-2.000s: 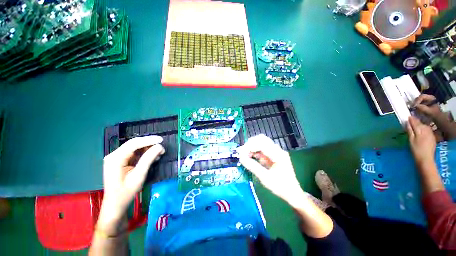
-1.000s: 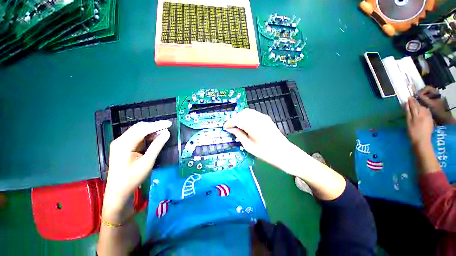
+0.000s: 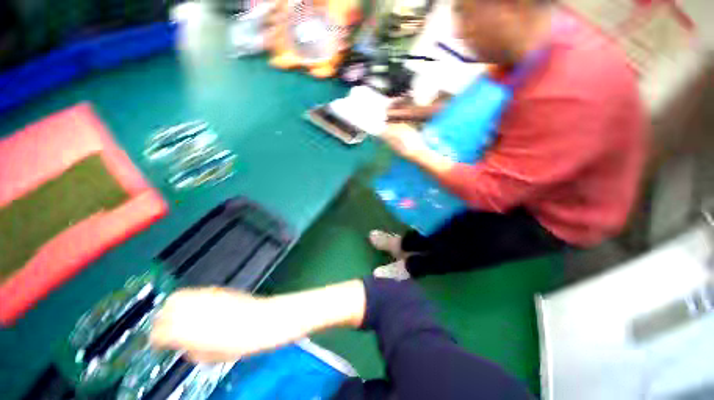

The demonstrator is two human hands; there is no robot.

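The view is blurred. A green PCB panel lies at the lower left, across the black slotted rack. My right hand is over the panel's right side; its fingertips are too blurred to tell whether they hold anything. My left hand is out of the picture. The grid of small yellow-and-black parts lies on the pale board with a pink-orange edge, cut off at the left edge. A second populated panel lies to the right of that board.
A person in a red top sits at the right, hands near white papers and a phone. An orange fan-like object stands behind. A pale grey surface is at the lower right, a blue edge at upper left.
The view has swung to the right, so the panel, rack and parts board now lie farther left. My left hand has left the picture. The seated person now shows more fully.
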